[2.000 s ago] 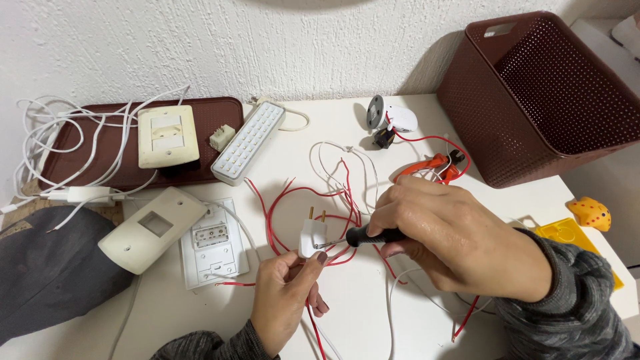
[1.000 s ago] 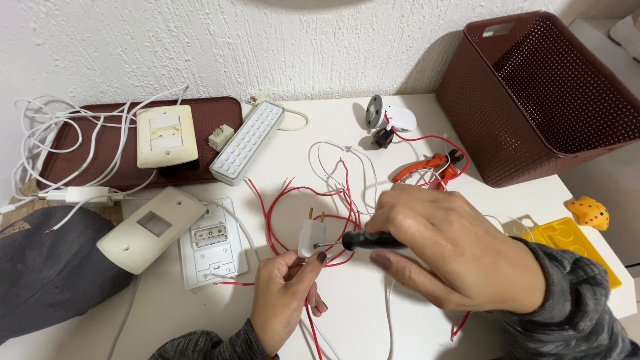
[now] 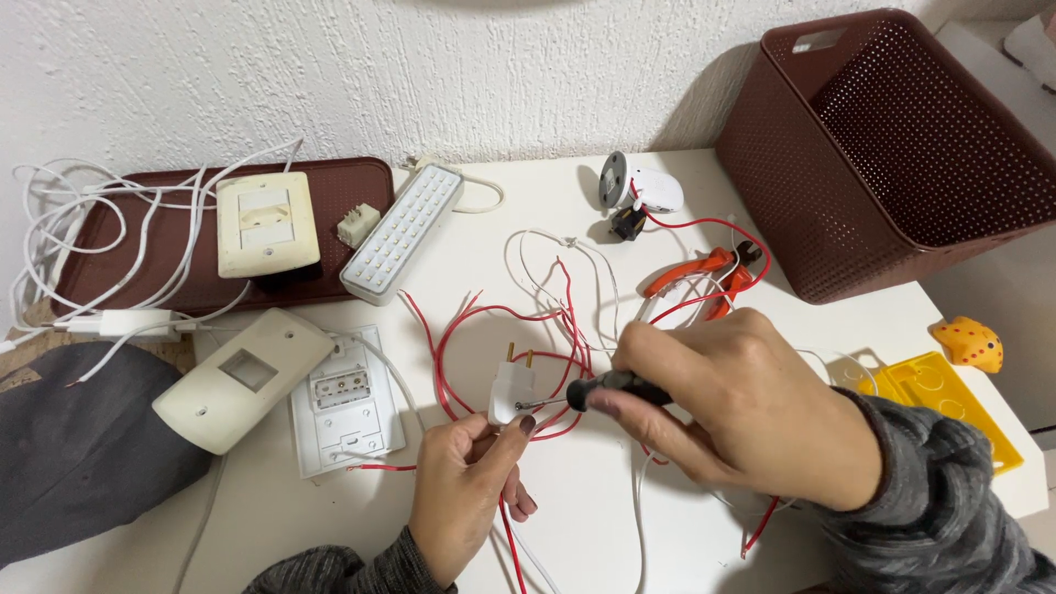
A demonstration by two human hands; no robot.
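Observation:
My left hand (image 3: 474, 478) pinches a white two-pin electrical plug (image 3: 512, 386) by its lower end, its brass pins pointing up. From beneath this hand a red wire and a white wire run down toward the front edge. In my right hand (image 3: 726, 404) is a screwdriver (image 3: 619, 389) with a black handle, held almost level. Its metal tip touches the screw spot on the face of the plug. Loops of red wire (image 3: 440, 363) lie on the white table behind the plug, with thin white wire (image 3: 520, 256) beyond them.
Orange-handled pliers (image 3: 689, 271) lie behind my right hand, near a brown perforated basket (image 3: 784, 165). At left are a brown tray (image 3: 355, 177), a switch plate (image 3: 268, 219), an LED light (image 3: 404, 231), a loose cover plate (image 3: 198, 404) and a white socket base (image 3: 388, 421). A yellow case (image 3: 982, 412) stands right.
My right hand has shifted and turned slightly around the screwdriver, whose handle stays beside the plug. My left hand keeps the plug in nearly the same place.

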